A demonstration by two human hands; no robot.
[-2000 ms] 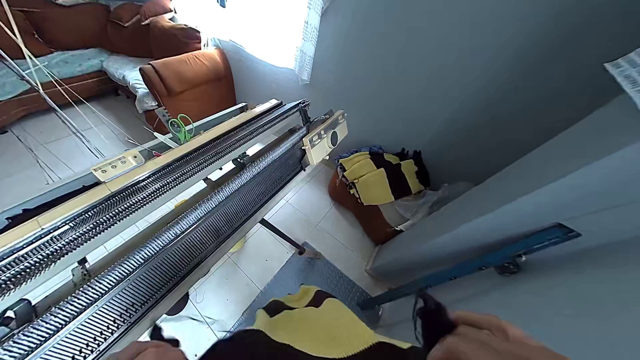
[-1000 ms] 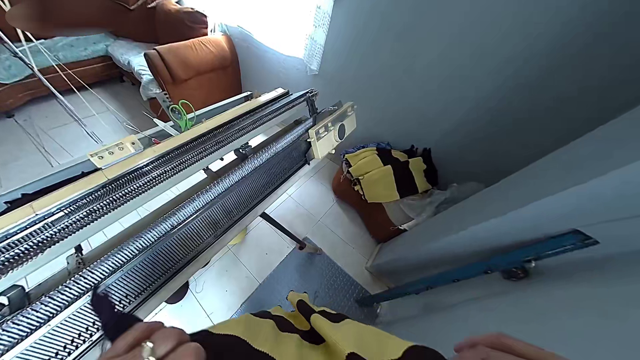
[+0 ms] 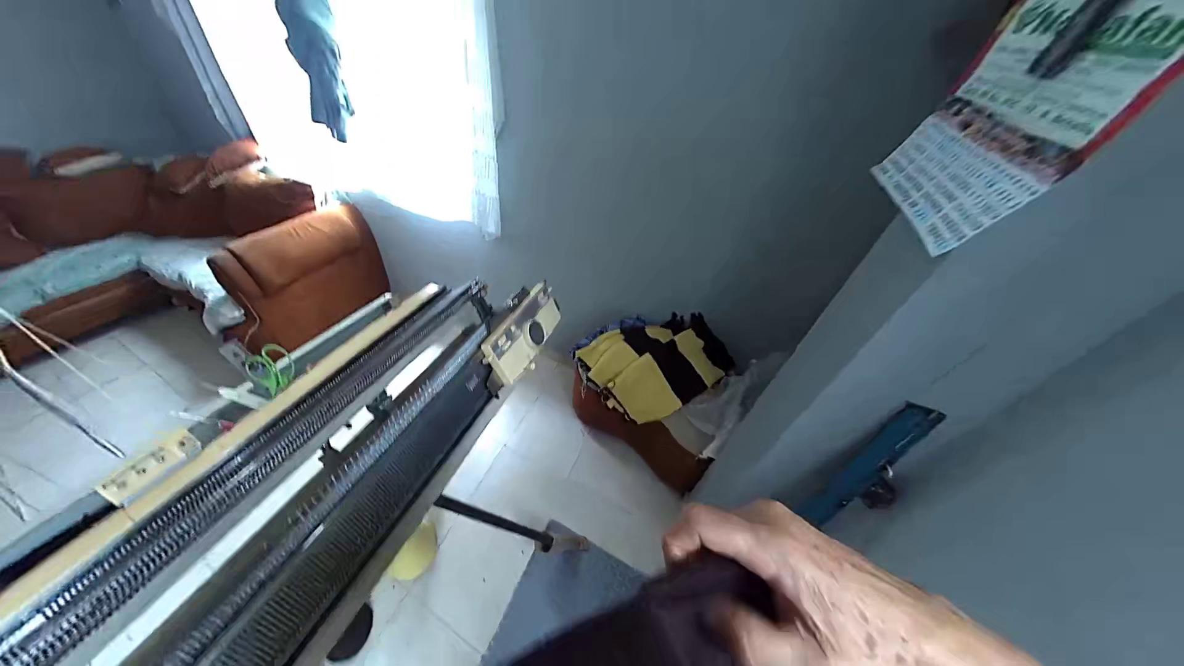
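At the lower right, my right hand [image 3: 805,583] is closed on a dark knitted fabric [image 3: 647,620], which runs off the bottom edge. My left hand is out of the frame. A flat-bed knitting machine [image 3: 370,499] with two needle beds crosses the left half. Its cream carriage [image 3: 523,335] sits at the far end of the beds. Beyond it, pieces of yellow and black striped knitting [image 3: 647,370] lie heaped on a brown seat [image 3: 638,453] by the wall.
Green-handled scissors [image 3: 270,370] rest on the machine's back rail. A brown armchair [image 3: 305,273] and a sofa [image 3: 102,208] stand behind it. On the right are a blue metal bar [image 3: 869,462] and a wall calendar [image 3: 999,139]. A yellow piece [image 3: 413,552] lies on the floor.
The view has tilted up. My left hand has left the frame. My right hand, at the bottom edge earlier, now shows more fully, gripping dark fabric. The yellow striped part at the bottom is out of sight.
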